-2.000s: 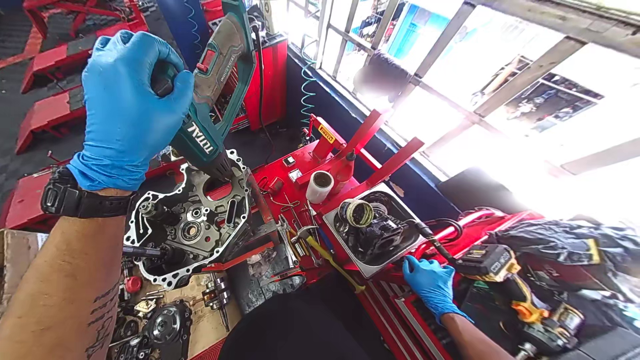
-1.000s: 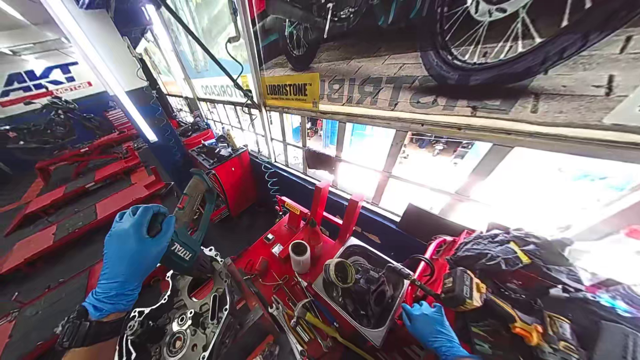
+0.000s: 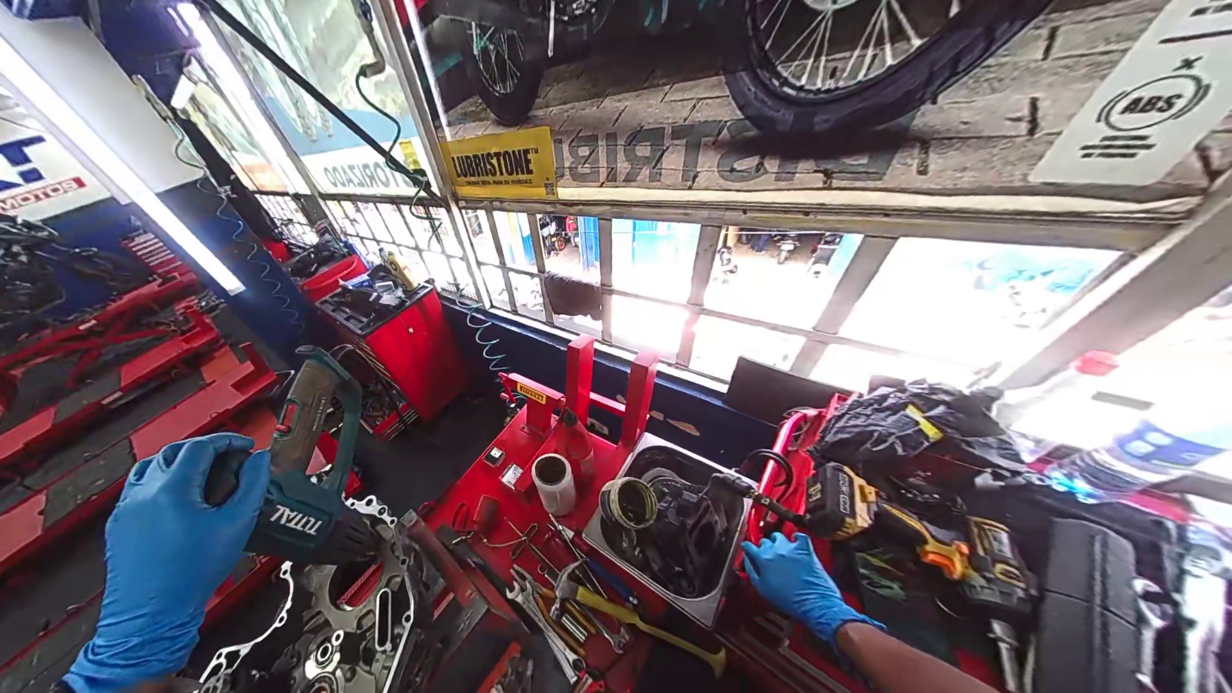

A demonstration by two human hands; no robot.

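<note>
My left hand [image 3: 178, 544], in a blue glove, grips the dark knob on the side of a green Total power tool [image 3: 313, 481]. The tool's front end is over an engine crankcase half [image 3: 371, 616], its handle upward; whether the two touch I cannot tell. My right hand [image 3: 794, 582], also gloved in blue, rests at the right edge of a metal tray [image 3: 698, 606], fingers slightly bent; its underside is hidden. Dark parts and an open round container [image 3: 630, 502] are in that tray.
A claw hammer with a yellow handle [image 3: 664, 635] and wrenches [image 3: 539, 616] lie before the tray. Behind are a white cylinder [image 3: 553, 484] and red uprights [image 3: 579, 385]. Cordless drills [image 3: 991, 568] lie at right. A red cabinet [image 3: 414, 356] stands beyond the bench, near barred windows.
The view has swung up towards the windows and wall. My left hand stays on the power tool, and my right hand remains beside the metal tray.
</note>
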